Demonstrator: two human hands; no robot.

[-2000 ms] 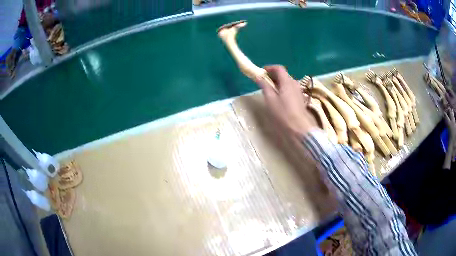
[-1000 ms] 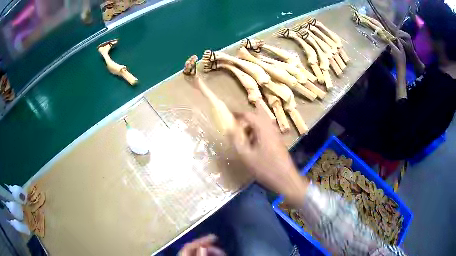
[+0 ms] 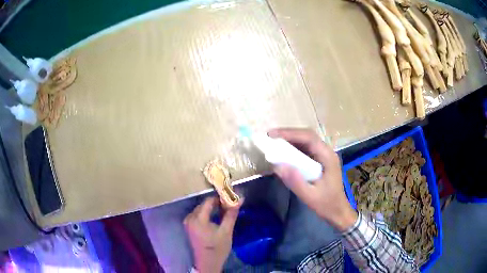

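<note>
My left hand (image 3: 211,232) pinches the near end of a tan figure leg, whose foot underside (image 3: 219,180) faces up at the table's front edge. The foot shows a recessed outline; the rest of the leg is hidden or foreshortened. My right hand (image 3: 315,178) is shut on a white glue bottle (image 3: 291,159), held tilted above the front edge. Its blurred green-blue nozzle points left and up, to the upper right of the foot and apart from it.
Tan legs (image 3: 416,53) lie in a bundle at the table's right. Sandal soles (image 3: 60,88), spare glue bottles (image 3: 24,90) and a smartphone (image 3: 44,173) are at the left. A blue parts bin (image 3: 439,213) of brown soles stands lower right. The green belt (image 3: 80,21) runs behind.
The view has swung down and left. The right hand, earlier on a leg, now holds the glue bottle that stood on the table. The left hand has come up holding the foot.
</note>
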